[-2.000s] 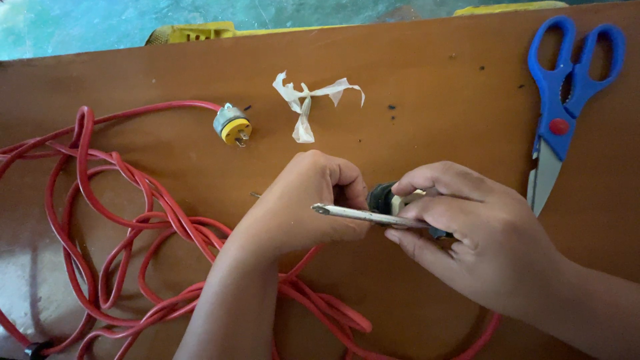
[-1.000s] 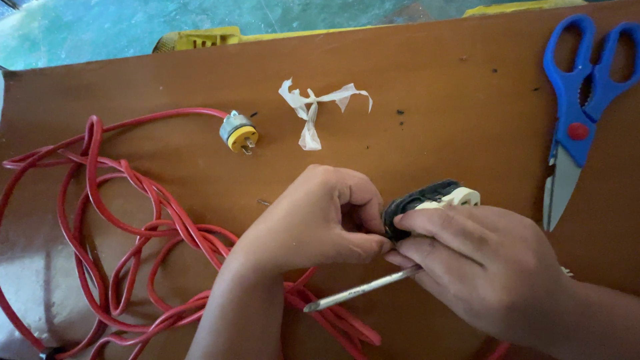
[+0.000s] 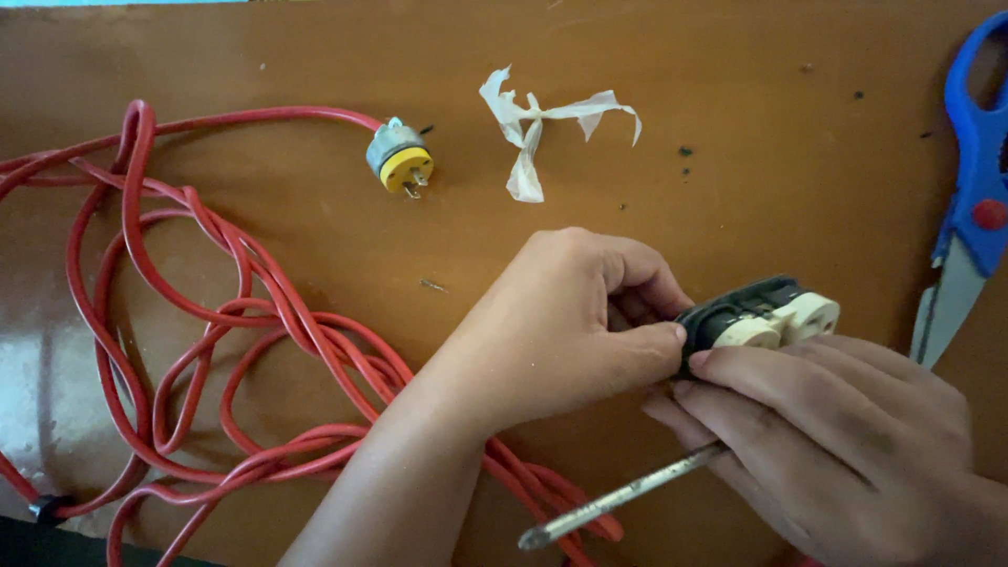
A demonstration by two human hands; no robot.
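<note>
My left hand (image 3: 583, 331) pinches the left end of a black and cream electrical outlet (image 3: 760, 319) between thumb and fingers. From the lower right, my right hand (image 3: 835, 433) grips the same outlet, its fingers along the near side. A screwdriver's metal shaft (image 3: 630, 488) sticks out from under the right hand's fingers, tip toward the lower left; its handle is hidden. Red electrical cable (image 3: 260, 315) lies in loose loops at the left and passes under my left forearm. One end of it carries a yellow and grey plug (image 3: 402, 161), prongs facing down and right.
A torn, knotted strip of whitish plastic (image 3: 531, 118) lies beyond my hands on the brown table (image 3: 709, 47). Blue-handled scissors (image 3: 972, 173) rest at the right edge, blades toward me. Small dark crumbs and a bit of debris (image 3: 431, 284) are scattered about. A black band (image 3: 49, 508) circles the cable at lower left.
The screwdriver shaft, earlier across the front of the outlet and level with my left fingers, now points down and left below the hands. More of the outlet's cream face shows than two seconds ago.
</note>
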